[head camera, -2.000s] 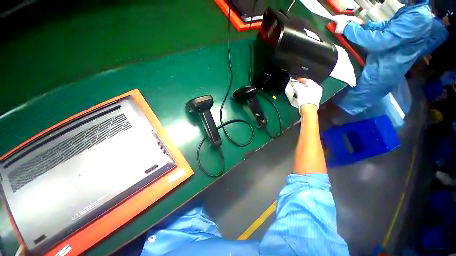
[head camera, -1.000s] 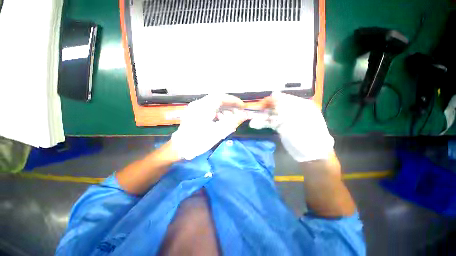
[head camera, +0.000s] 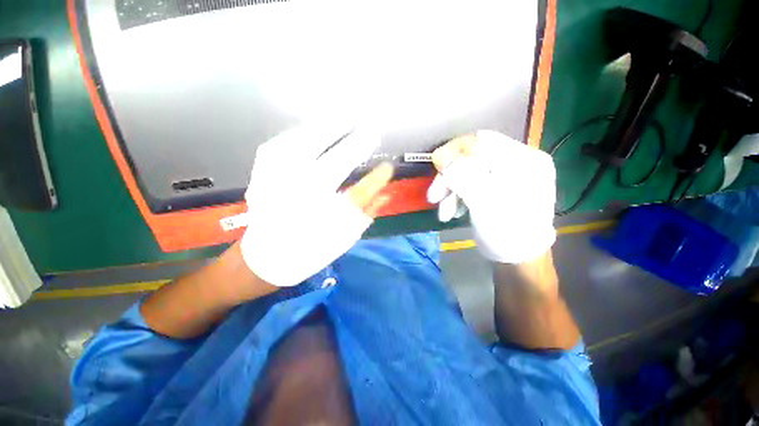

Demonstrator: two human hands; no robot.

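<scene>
A laptop (head camera: 183, 133) lies underside up on an orange-red tray (head camera: 187, 232), grille at the far side and a rubber foot near the left front corner. My right hand (head camera: 503, 187), gloved with bare fingertips, pinches the right end of a small white label (head camera: 418, 157) at the laptop's front edge. Whether the label is stuck down cannot be told. My left hand (head camera: 308, 200), also gloved, is spread over the front edge left of the label, holding nothing visible.
Two black barcode scanners (head camera: 647, 91) with cables lie on the green bench (head camera: 582, 187) at right. A flat black slab (head camera: 25, 125) and the edge of a white sheet stack (head camera: 12, 258) are at left. A blue bin (head camera: 666, 248) stands on the floor at right.
Two seconds ago my right hand was at the black printer; then both hands were together at the tray's front edge. Now they are apart, and the label shows at the laptop's edge.
</scene>
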